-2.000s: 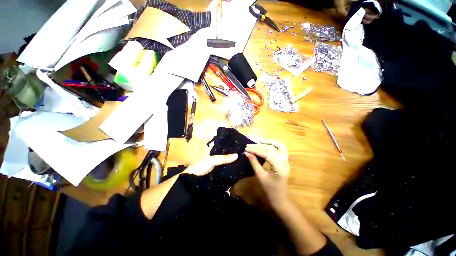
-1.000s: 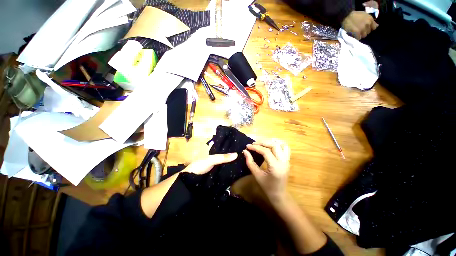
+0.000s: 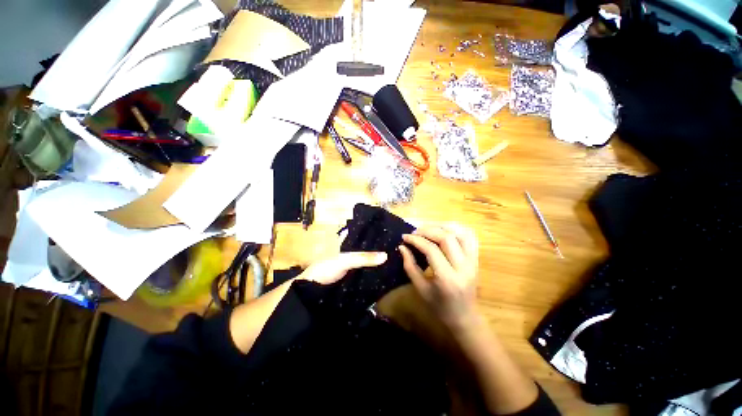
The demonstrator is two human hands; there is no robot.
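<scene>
A black speckled garment piece (image 3: 370, 231) is bunched up near the table's front edge. My left hand (image 3: 346, 264) holds it from the left, thumb on top and the fingers hidden under the cloth. My right hand (image 3: 446, 264) pinches the cloth's right side between thumb and fingertips. Whether a small fastener is between those fingertips cannot be told. The cloth hangs down towards my lap and merges with my black sleeves.
Zip bags of silvery bits (image 3: 460, 152) lie mid-table. Red-handled scissors (image 3: 416, 158), a black thread cone (image 3: 394, 112), a phone (image 3: 289, 183) and a hammer (image 3: 360, 69) lie ahead. Papers (image 3: 89, 231) fill the left. A thin stick (image 3: 543, 223) and black garments (image 3: 675, 268) lie right.
The pliers at the top of the table are gone from view. The other person's hand has drawn back to the top edge. My right hand has shifted slightly right; my left stays put.
</scene>
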